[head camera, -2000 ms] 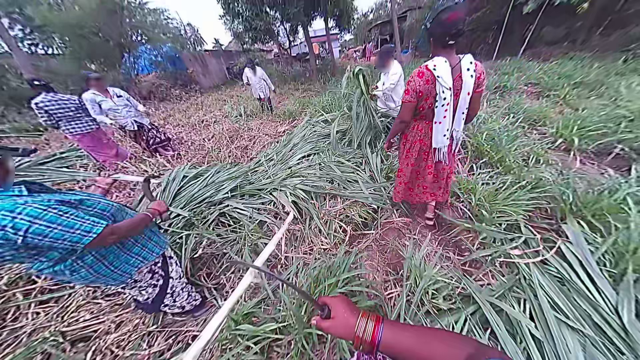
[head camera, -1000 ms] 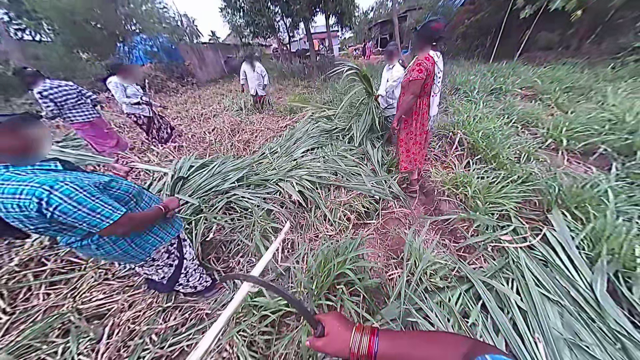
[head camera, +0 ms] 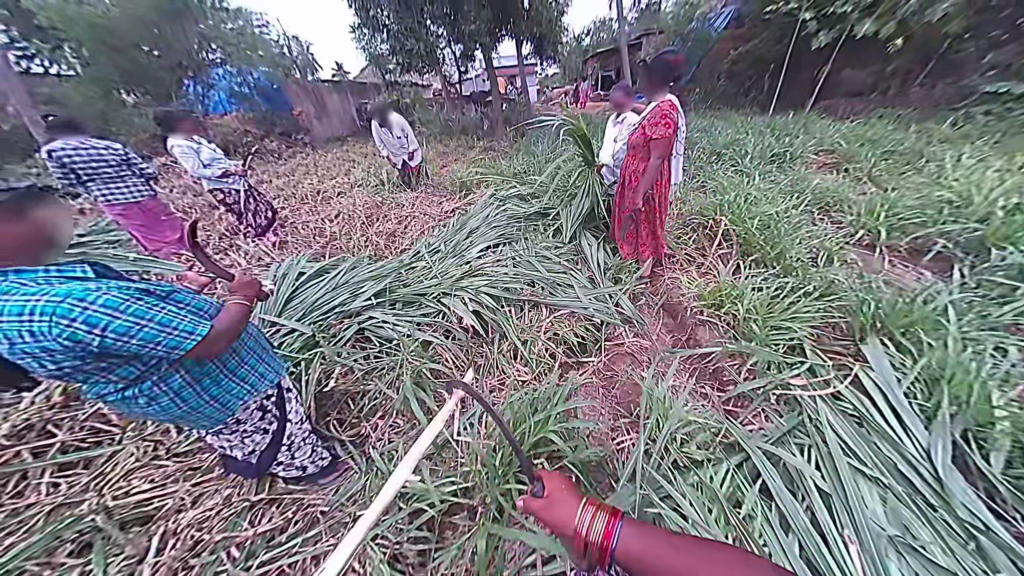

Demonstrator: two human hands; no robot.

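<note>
My right hand (head camera: pixel 552 506), with red and gold bangles at the wrist, is closed around the dark handle of a sickle (head camera: pixel 498 420). The curved blade points up and to the left, and its tip overlaps the upper end of a pale, peeled-looking pole (head camera: pixel 400 477) in the view. Below the blade grow green grass tufts (head camera: pixel 552 424). My left hand is not in view. Long cut grass stalks (head camera: pixel 448 272) lie in a broad heap ahead of me, and more long leaves (head camera: pixel 864 472) lie at the lower right.
Close by at the left, a person in a blue checked shirt (head camera: pixel 136 336) holds another sickle (head camera: pixel 210 258). A person in a red dress (head camera: pixel 646 176) stands beyond the heap, beside a person in white (head camera: pixel 616 144) near upright grass. Several others stand farther back on dry stubble (head camera: pixel 336 208).
My right hand remains on the sickle, whose blade now points more steeply upward. The co-worker in the blue checked shirt has raised a sickle. The view has shifted somewhat.
</note>
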